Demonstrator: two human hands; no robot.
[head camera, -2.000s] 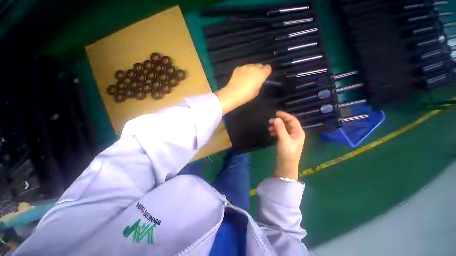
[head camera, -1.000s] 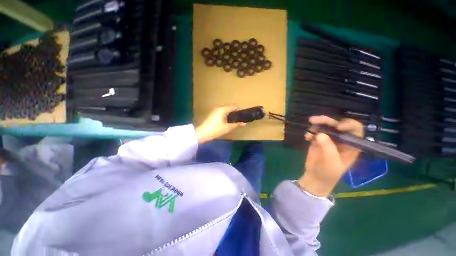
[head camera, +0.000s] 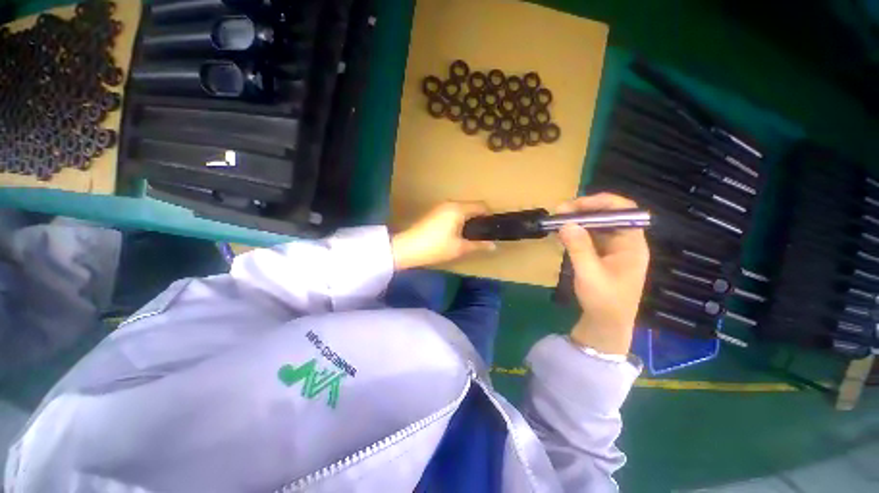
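A rod assembly is held level over the front edge of the tan work board (head camera: 496, 178). Its black body (head camera: 505, 225) is in my left hand (head camera: 441, 237), with fingers around its left end. Its silver tube (head camera: 607, 220) points right, and my right hand (head camera: 609, 260) pinches it near where it meets the black body. No gap shows between body and tube. Several small dark rings (head camera: 501, 101) lie in a loose cluster at the upper middle of the board.
A slotted tray (head camera: 665, 154) with silver-ended rods is at right, with a blue basket (head camera: 684, 349) below it. Stacked black trays (head camera: 217, 135) are at left, beside another board (head camera: 104, 173) crowded with rings. Grey cloth, perhaps a person's sleeve (head camera: 58, 270), shows at far left.
The right hand has moved left and the rod it held now lies in line with the black body. The thin prongs seen between them are no longer visible, and a shiny silver tube shows.
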